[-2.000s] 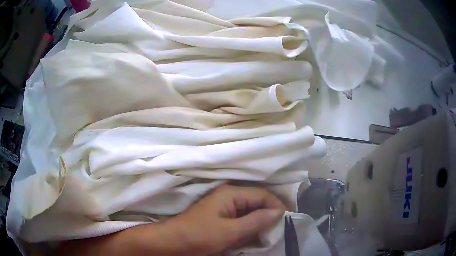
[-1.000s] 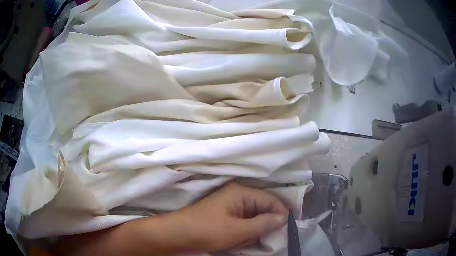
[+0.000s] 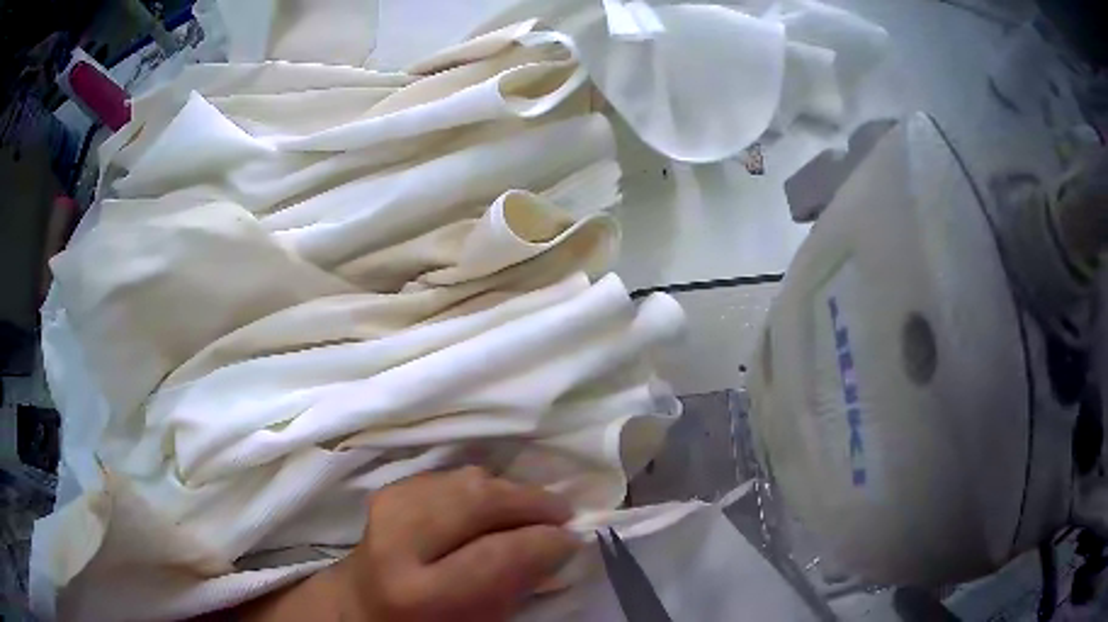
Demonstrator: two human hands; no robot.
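My left hand [image 3: 468, 547] comes in from the lower left and pinches the edge of a white fabric piece [image 3: 729, 569] at the bottom centre. Dark scissors [image 3: 632, 586] point up at this cloth just right of my fingertips, their tips slightly apart; their handles are cut off by the lower edge. My right hand is not in view. The cloth reaches right towards the needle area of the sewing machine [image 3: 851, 389], where the presser foot is too blurred to make out.
A pile of white and cream fabric [image 3: 401, 377] fills the left and centre. A pale rounded cloth piece [image 3: 693, 91] lies at the top of the white table [image 3: 699, 243]. A grey needle plate [image 3: 693, 444] is left of the machine head. A pink-red cone [image 3: 97, 91] stands far left.
The view has shifted and turned, so the pile sits further left and the machine head looks larger. My left hand shows further left, still on the cloth. The scissors have tilted and their tips have parted.
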